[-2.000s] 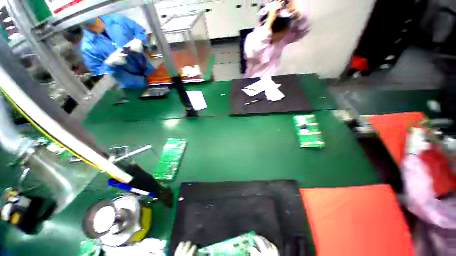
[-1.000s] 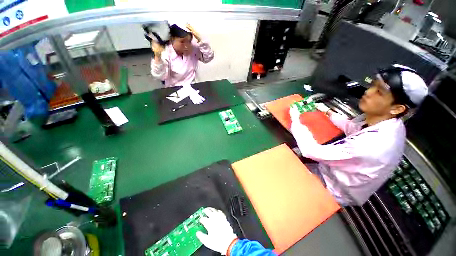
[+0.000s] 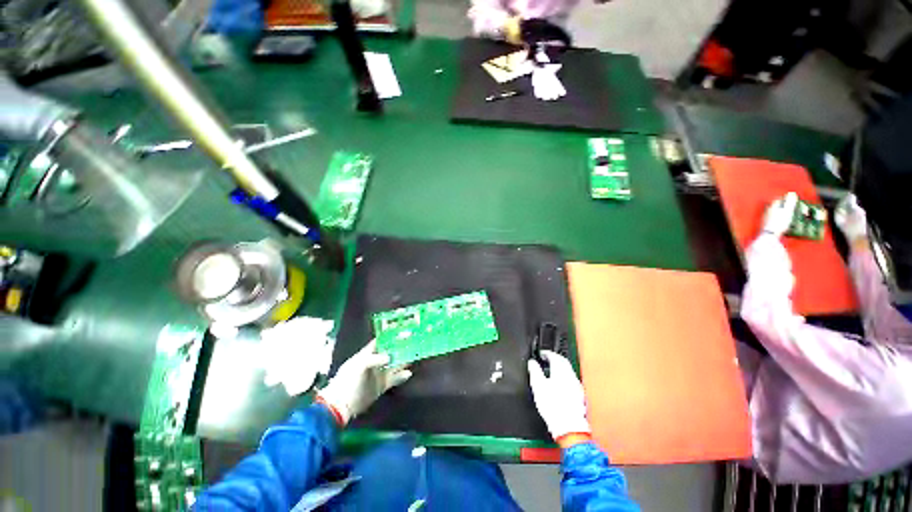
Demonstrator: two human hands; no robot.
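A green circuit board (image 3: 436, 327) lies tilted over the black mat (image 3: 455, 270). My left hand (image 3: 362, 382), in a white glove with an orange-red cuff edge, holds the board at its lower left corner. My right hand (image 3: 556, 390), gloved the same way, is at the mat's right side with its fingers on a small black brush (image 3: 547, 340). The bristles cannot be made out. Small white bits (image 3: 496, 372) lie on the mat between the hands.
An orange sheet (image 3: 655, 360) lies right of the mat. Left are a silvery pot (image 3: 232, 284), crumpled white wipes (image 3: 300, 353) and more boards (image 3: 170, 385). A slanting post with blue pens (image 3: 262, 207) stands behind. A neighbour in pink (image 3: 840, 400) works at right.
The view has shifted, showing both hands and my sleeves. My right hand has left the board and moved right to the brush. My left hand now shows at the board's left end.
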